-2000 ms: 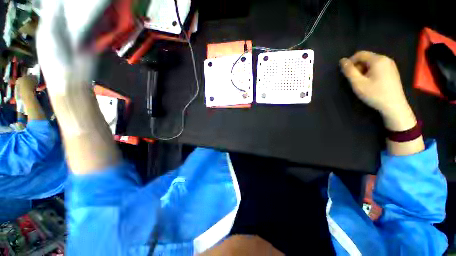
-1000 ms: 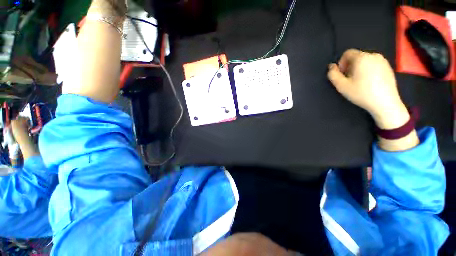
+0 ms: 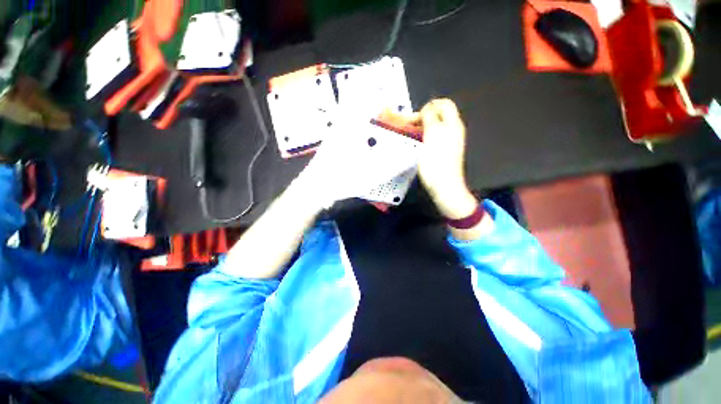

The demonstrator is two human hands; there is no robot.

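My left hand (image 3: 341, 160), in a white glove, holds a white device (image 3: 385, 163) with dark round feet and vent holes, tilted above the bench's front edge. My bare right hand (image 3: 443, 140), with a dark red wristband, is at the device's upper right edge, where an orange-red pad (image 3: 402, 126) shows. Its fingers are bent at the pad; the exact grip is partly blurred. Behind, a second white device (image 3: 302, 112) lies on an orange pad, and a third white device (image 3: 375, 85) lies beside it, partly covered by the held one.
A black barcode scanner (image 3: 198, 144) with a cord lies at left, near stacked devices (image 3: 210, 41) with orange pads. A black mouse (image 3: 566, 37) and a red tape dispenser (image 3: 642, 75) stand at right. A black bin (image 3: 662, 260) with a pinkish sheet is below the bench edge.
My left hand has come from the far left to the middle and now holds a device. My right hand has moved left from the bench to that device. The view has shifted.
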